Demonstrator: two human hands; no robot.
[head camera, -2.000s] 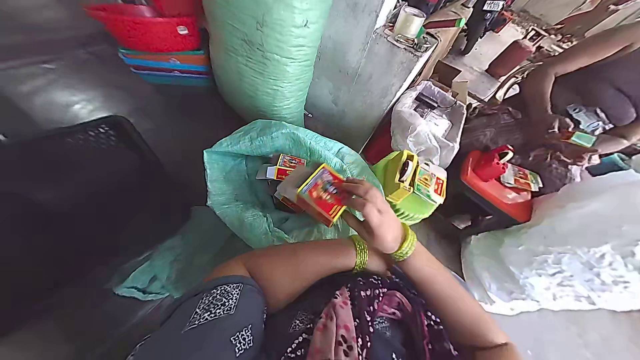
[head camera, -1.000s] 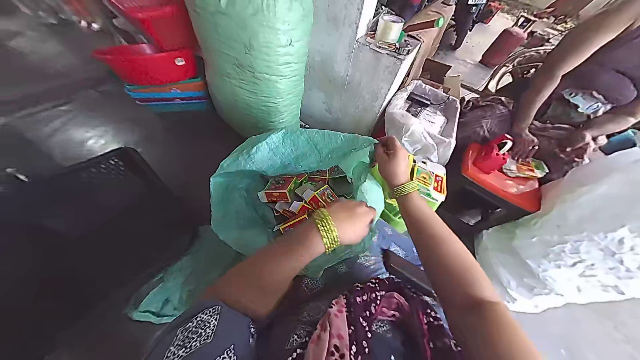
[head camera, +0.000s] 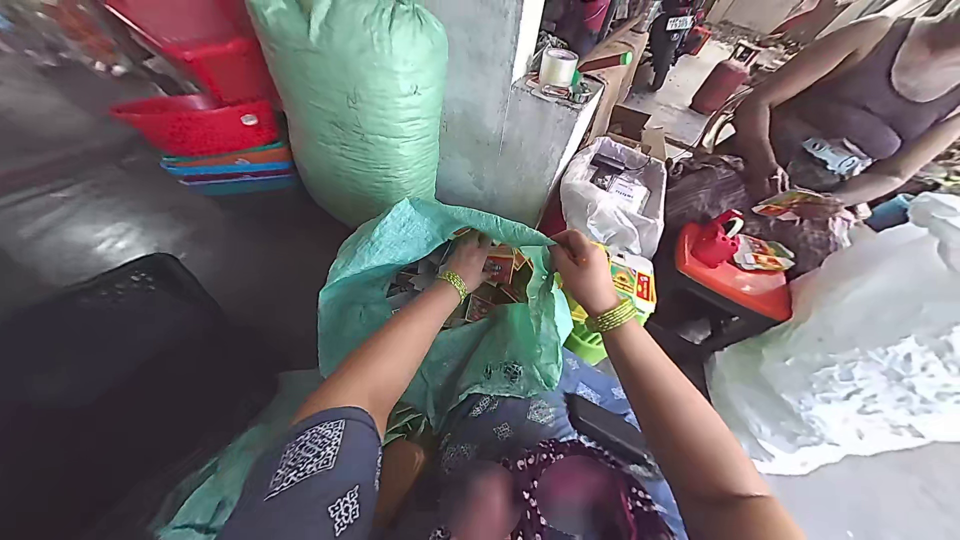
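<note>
A green woven plastic sack (head camera: 356, 277) stands with its mouth wide between my arms, holding several small printed cardboard boxes (head camera: 504, 264). My left hand (head camera: 469, 262) reaches inside onto the boxes, its fingers partly hidden; whether it grips one cannot be told. At the right side of the mouth, my right hand (head camera: 583, 271) pinches the sack's rim. Just beyond that hand is a lime-green plastic basket (head camera: 585, 343) with yellow and red printed boxes (head camera: 634, 285) in it.
A full green sack (head camera: 360, 105) stands behind, beside stacked red baskets (head camera: 199, 124). A black crate (head camera: 112, 375) lies left. At right are a white-lined bin (head camera: 619, 195), a red stool (head camera: 739, 285), a white plastic sack (head camera: 847, 345) and a seated person holding printed card.
My left hand has moved from the sack's near edge down among the boxes. Two seconds ago a hand held a printed box over the mouth. The other person has lifted a printed card.
</note>
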